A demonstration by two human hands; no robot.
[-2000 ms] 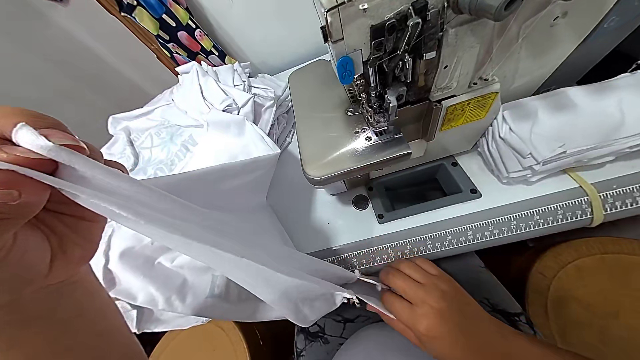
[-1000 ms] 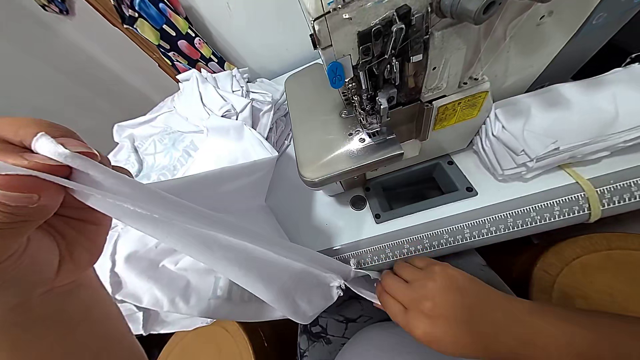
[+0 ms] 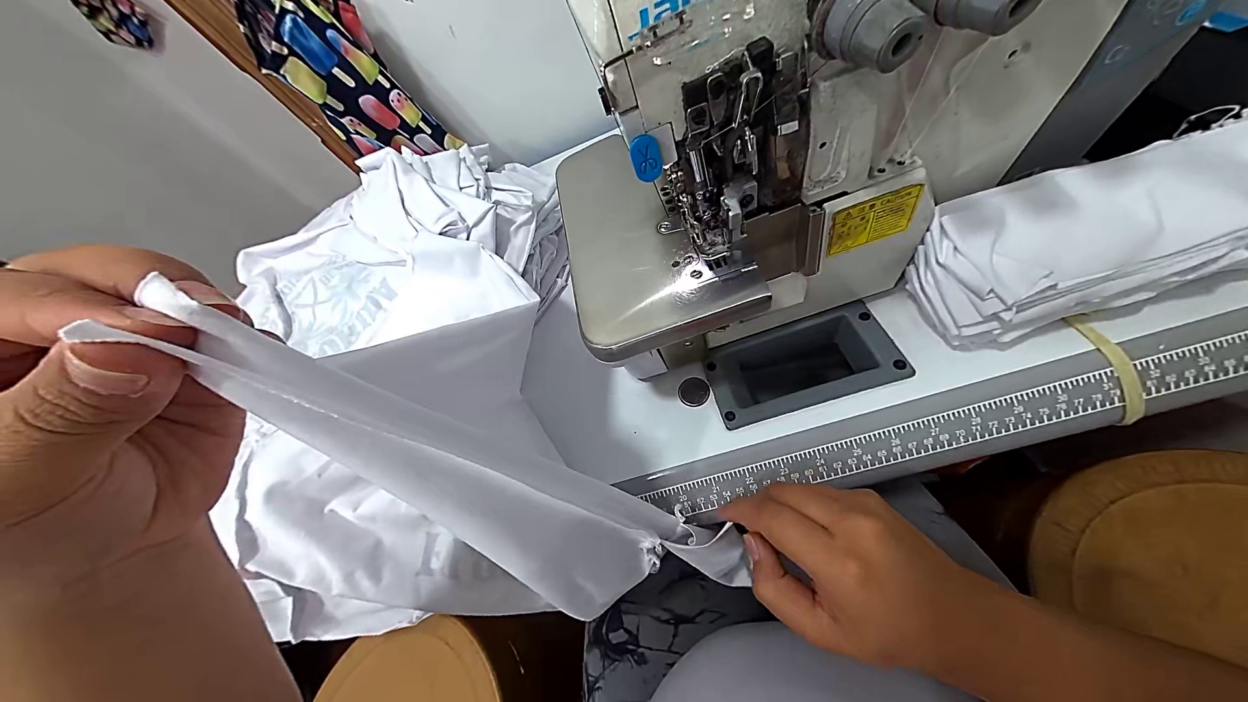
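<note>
A long folded piece of white fabric (image 3: 419, 439) is stretched slantwise in front of an overlock sewing machine (image 3: 721, 195). At the left edge of the view, my left hand (image 3: 127, 390) pinches its upper end between thumb and fingers, with two layers poking out past the fingertips. The lower right end lies between the thumb and fingers of my right hand (image 3: 838, 565), just below the measuring tape (image 3: 858, 453) on the table's front edge. Short thread ends and a puckered seam show close to my right hand. The fabric is away from the machine's presser foot.
White printed garments (image 3: 390, 273) are heaped left of the machine. To its right lies a stack of white fabric pieces (image 3: 1082, 234). A yellowish band (image 3: 1111, 366) wraps the table edge. Round brown stool seats (image 3: 1150, 546) stand below, and patterned cloth (image 3: 341, 78) hangs behind.
Both hands keep their hold on the white fabric. Near my right hand, the fabric end and its threads have shifted slightly, and a short twisted part now shows there.
</note>
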